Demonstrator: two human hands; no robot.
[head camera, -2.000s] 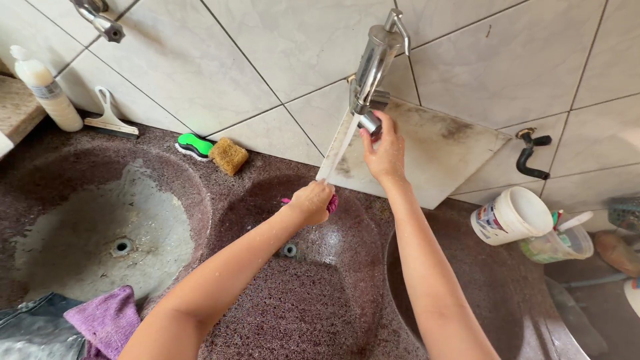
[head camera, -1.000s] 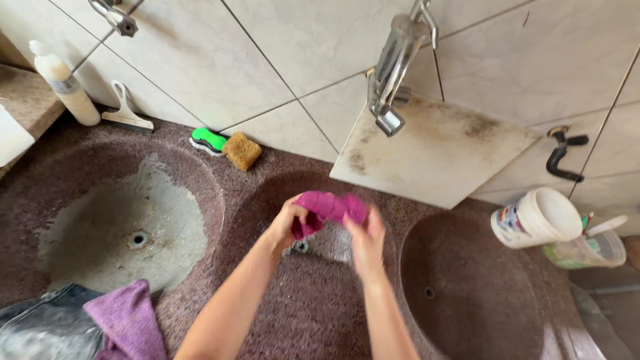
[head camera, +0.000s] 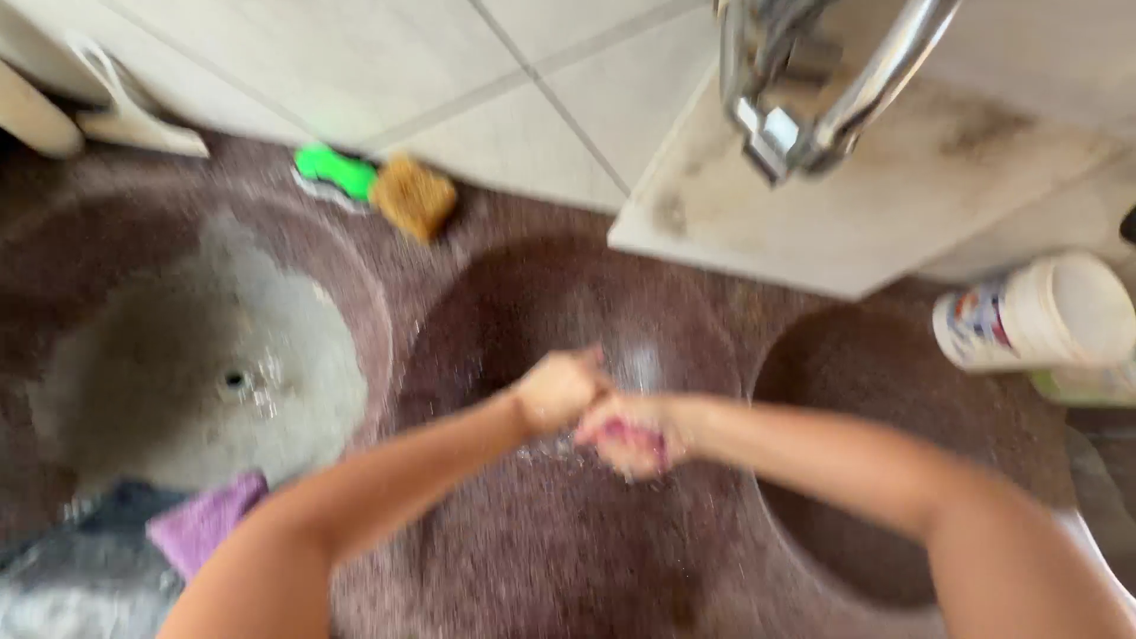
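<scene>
Over the middle basin (head camera: 577, 302), my left hand (head camera: 561, 389) and my right hand (head camera: 635, 435) press together. A magenta cloth (head camera: 632, 437) is bunched small, mostly hidden within the fingers of my right hand. Drops of water fall about both hands. My left hand is blurred, with its fingers against the right one; whether it also grips the cloth is unclear. The chrome faucet (head camera: 781, 146) hangs above and to the right of the hands, with no clear stream visible from it.
Left of the hands lies a grey-patched basin (head camera: 204, 373), with a purple cloth (head camera: 209, 524) at its near edge. A green brush (head camera: 335, 170) and a tan sponge (head camera: 414, 197) sit by the wall. A stone slab (head camera: 754, 213) leans behind; a white bucket (head camera: 1021, 311) stands right beyond another basin (head camera: 852, 399).
Two seconds ago my right hand was at the faucet; it then came down to the cloth. The magenta cloth, spread between both hands a second ago, is now bunched. The view has moved closer.
</scene>
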